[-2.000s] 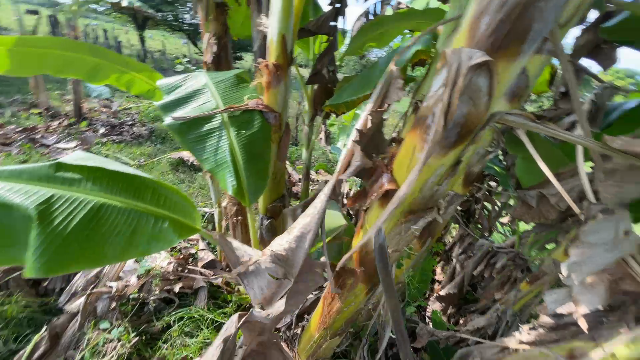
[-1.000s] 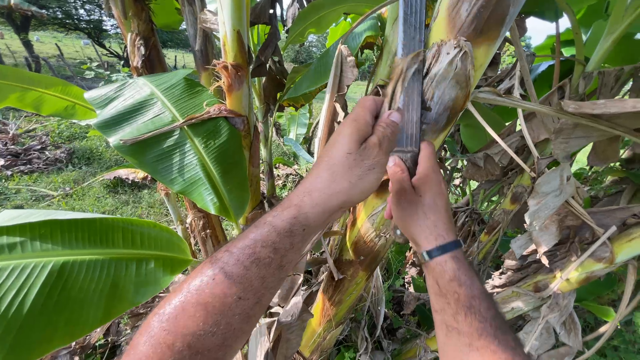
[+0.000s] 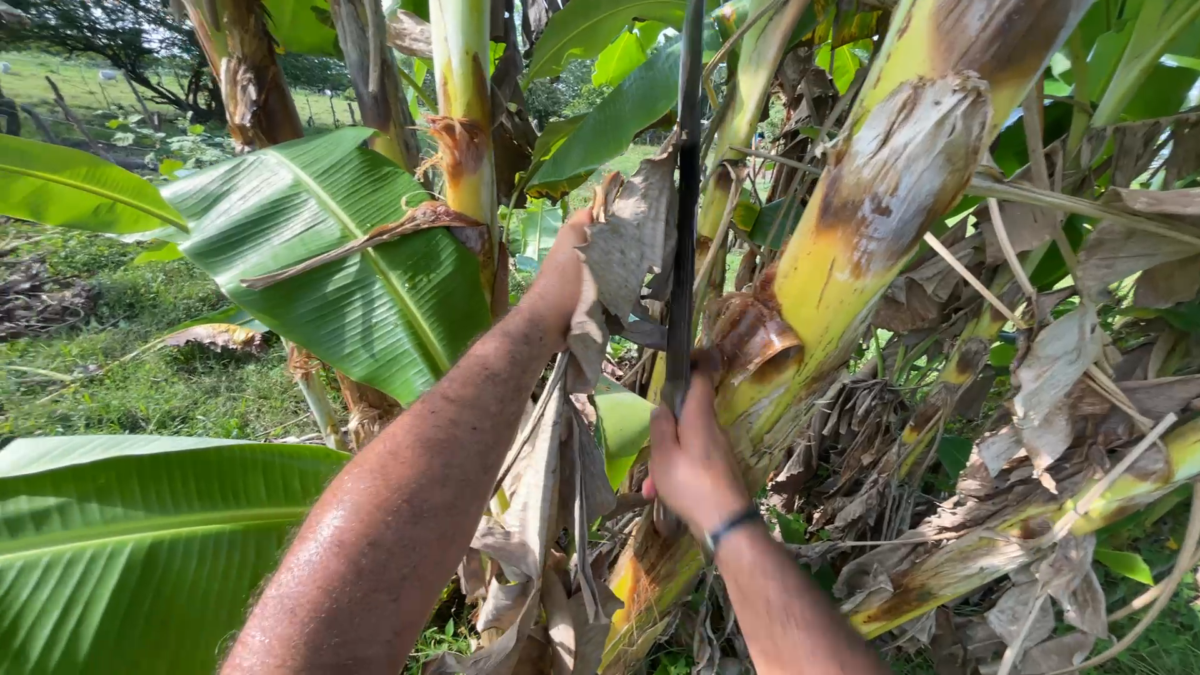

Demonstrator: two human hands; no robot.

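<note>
My right hand, with a dark band on its wrist, grips the handle of a machete. The machete's long dark blade points upward, just left of a thick, leaning yellow-green banana stem. To the left of the blade, my left hand is closed on a dry, brown banana leaf; the leaf hides most of its fingers. Brown, peeling sheath curls from the stem right beside my right hand. More withered leaf hangs below my left hand.
Broad green banana leaves spread at the left, one low in the corner. Upright banana stems stand behind. A lower stem slants across the right among dry leaves. Grass covers ground at the left.
One second ago both hands were together at the machete and dry leaf; my left hand has moved left and away from my right, with dry leaf in it. The peeled sheath on the stem now shows.
</note>
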